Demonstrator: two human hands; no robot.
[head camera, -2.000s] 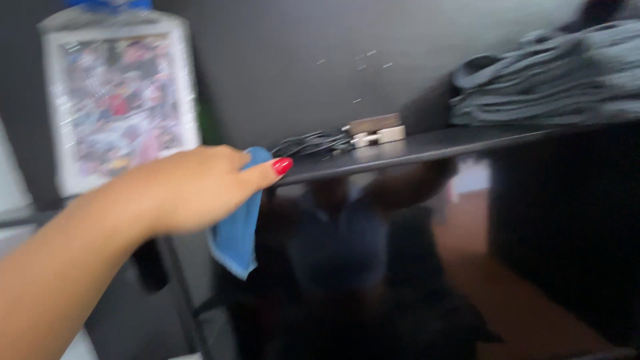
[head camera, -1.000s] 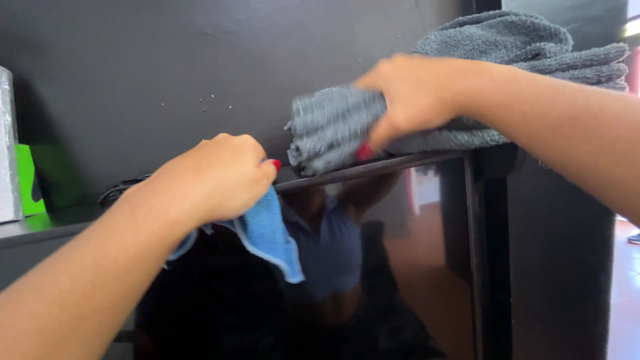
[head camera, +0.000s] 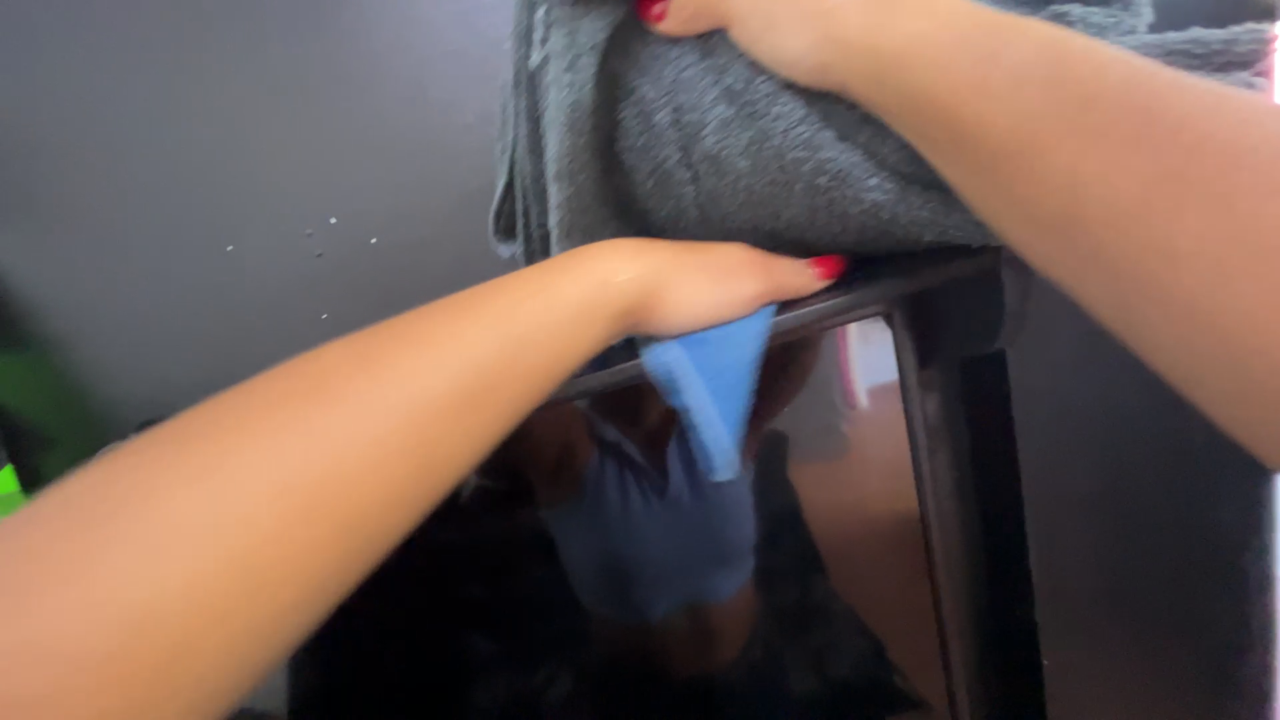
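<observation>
A blue cloth (head camera: 715, 385) hangs from under my left hand (head camera: 725, 280), which presses it onto the dark ledge (head camera: 880, 285) along the top of a glossy black panel. The fingers of that hand are hidden beneath the gray towels; its thumb with a red nail shows. Up at the top edge of the view, my right hand (head camera: 760, 30) grips the folded gray towels (head camera: 740, 150) and holds them up against the dark wall. Only part of this hand is in the picture.
The glossy black panel (head camera: 640, 640) below the ledge reflects a person in a blue top. Small white specks mark the dark wall (head camera: 250, 130) at left. A bright green object (head camera: 10, 485) stands at the far left edge. More gray towels (head camera: 1200, 50) lie at upper right.
My left hand has moved right along the ledge with the blue cloth, from beside the towels to under them. My right hand has raised the gray towels, which lay on the ledge two seconds ago.
</observation>
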